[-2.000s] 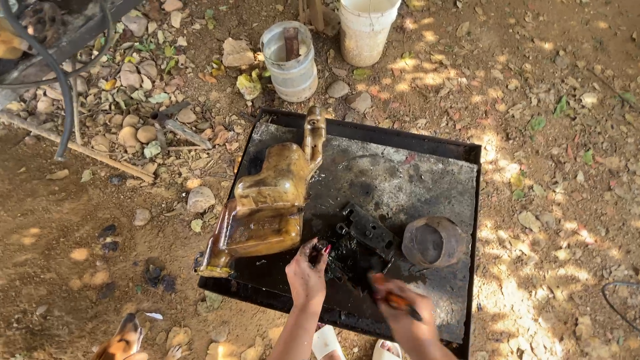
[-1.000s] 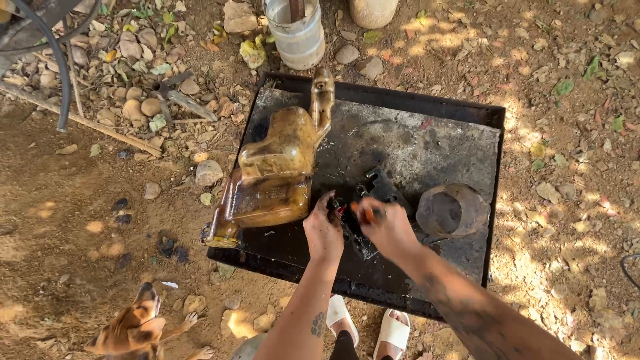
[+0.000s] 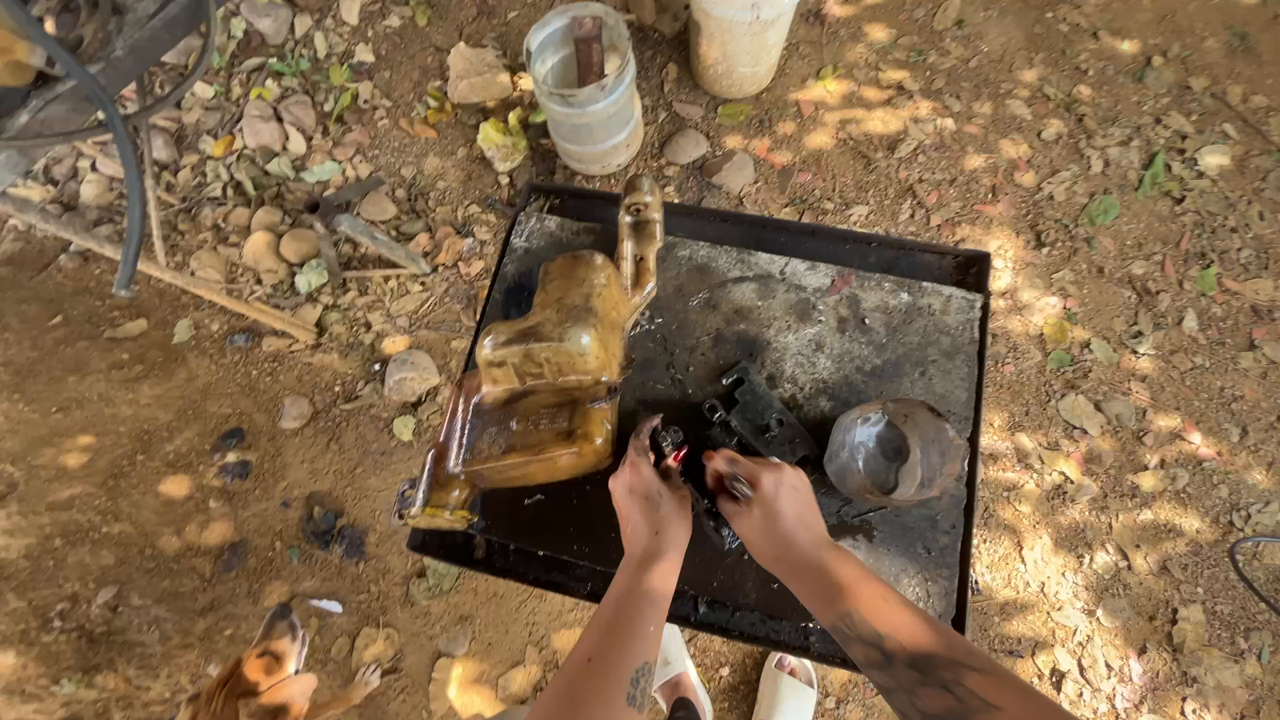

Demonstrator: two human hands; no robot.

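Note:
My left hand (image 3: 652, 505), with blackened fingertips, grips a small dark, oily part (image 3: 668, 438) over the lower middle of a black metal tray (image 3: 720, 625). Close on its right, my right hand (image 3: 770, 505) is closed around a tool, mostly hidden, whose end (image 3: 738, 487) shows between the fingers. A black oily block-like part (image 3: 765, 415) lies just beyond my hands. On the tray's left rests a translucent, amber-stained plastic tank (image 3: 550, 370) with a long neck. A cut-down plastic container (image 3: 893, 452) holding dark liquid stands on the right.
Beyond the tray stand a clear plastic tub (image 3: 590, 120) with a brown block in it and a whitish bucket (image 3: 740, 45). A dog (image 3: 265, 670) is at the lower left. Stones and a stick (image 3: 220, 285) lie on the ground under a black hose (image 3: 125, 170).
My right hand moved in from the right towards my left hand between the first two frames, and stays close to it now. The orange handle seen earlier is hidden now.

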